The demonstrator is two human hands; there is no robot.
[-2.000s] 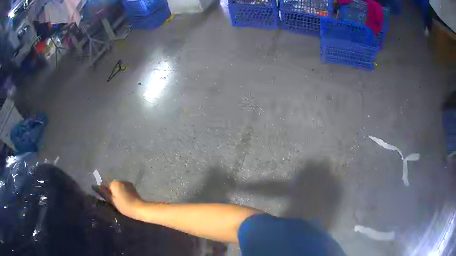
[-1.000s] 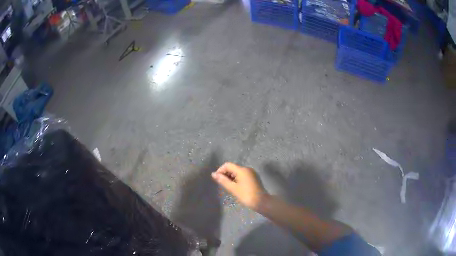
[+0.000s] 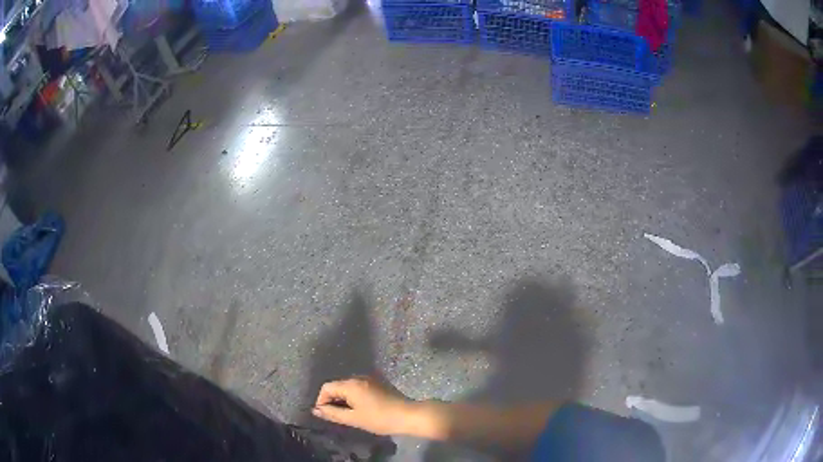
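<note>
A black garment under clear, shiny film fills the lower left. Its lower end reaches towards the bottom middle. My right hand, bare, with a blue sleeve, is at the bottom middle, just above that end. Its fingers are curled. I cannot tell whether they pinch the film or only lie beside it. My left hand is not in view.
Blue lattice crates stand on the grey floor at the back. A loose hanger lies at the upper left, near metal stands. White tape strips mark the floor at right. A blue plastic bag is at the left edge.
My right hand was at the garment's upper edge on the left, then moved right over the floor with curled fingers. Now it is lower, by the garment's near end. The view has also shifted.
</note>
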